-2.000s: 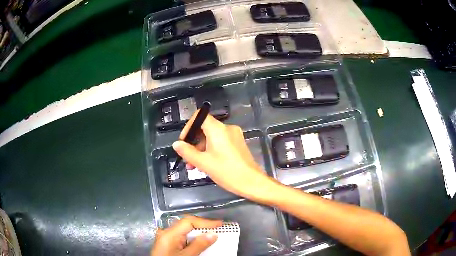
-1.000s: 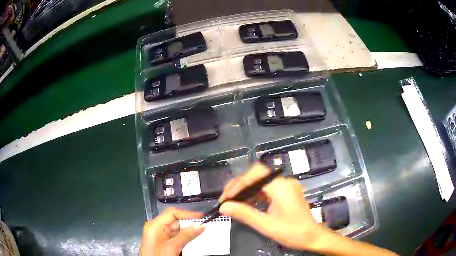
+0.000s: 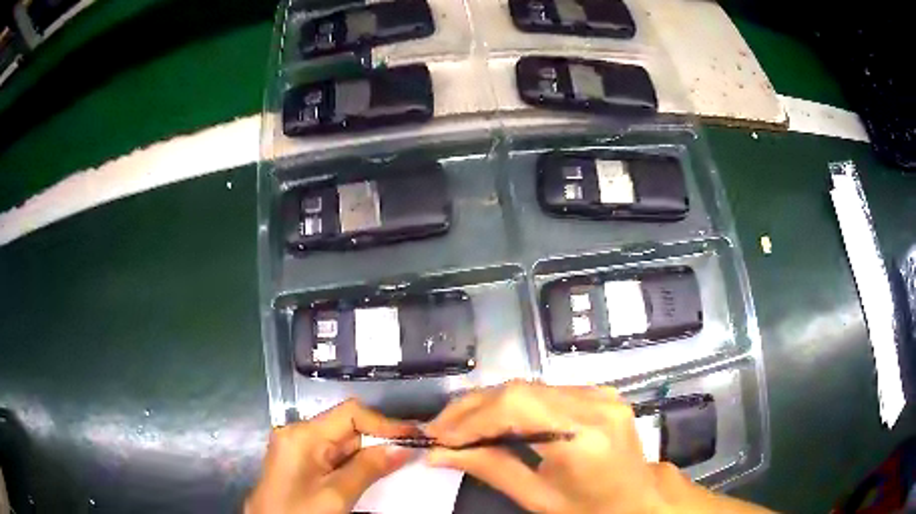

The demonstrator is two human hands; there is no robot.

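Note:
My left hand (image 3: pixel 326 457) holds a small white sticker sheet (image 3: pixel 410 490) at the lower middle of the view. My right hand (image 3: pixel 562 447) holds dark, pen-like tweezers (image 3: pixel 502 440), their tip at the sheet's top edge, close to my left fingertips. Whether a label is on the tip is too small to tell. Black phones lie back up in a clear tray (image 3: pixel 527 251) in two columns. One phone (image 3: pixel 382 335) lies just above my left hand, another (image 3: pixel 625 309) to its right. A lower right phone (image 3: pixel 688 429) is partly hidden by my right hand.
The tray's far part lies over a pale board (image 3: pixel 718 60) on the dark green bench (image 3: pixel 131 331). A long white paper strip (image 3: pixel 872 296) lies at the right. A white edging (image 3: pixel 131 171) borders a brighter green surface at the left. Dark glossy things stand at the upper right.
My right hand has come from the left-column phone down to the sheet, and the tweezers now lie flatter there. The view has also shifted a little.

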